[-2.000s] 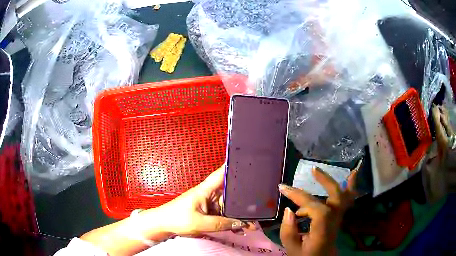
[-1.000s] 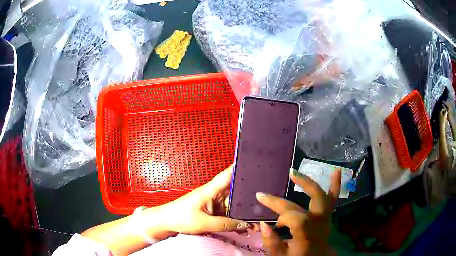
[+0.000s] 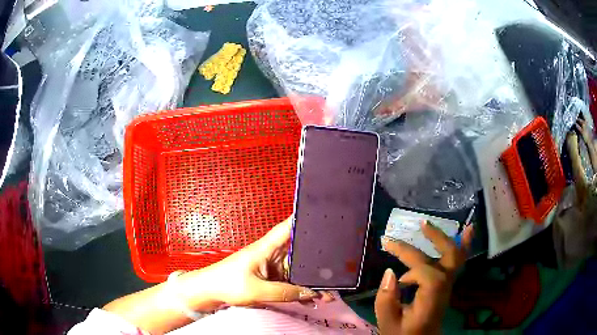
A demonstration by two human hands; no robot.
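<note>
My left hand (image 3: 255,278) holds a smartphone (image 3: 334,206) upright by its lower left side, screen facing me. The screen shows a dim calculator keypad with one orange key and a short number. My right hand (image 3: 422,281) is just right of the phone, off the screen, fingers apart and holding nothing. Behind its fingertips a white label slip (image 3: 409,229) with writing lies on the dark table. A pen (image 3: 469,217) with a blue charm lies at the slip's right end, partly hidden by the fingers.
An empty orange-red perforated basket (image 3: 216,190) stands left of the phone. Clear bags of grey parts lie at left (image 3: 91,124) and top centre (image 3: 314,39). Yellow parts (image 3: 224,67) lie between them. A small orange-rimmed basket (image 3: 538,170) sits on a white sheet; another person's hand (image 3: 579,157) shows at right.
My right hand has moved off the phone screen to the right and over the slip's lower edge. The phone has shifted slightly left. The number on the screen is longer.
</note>
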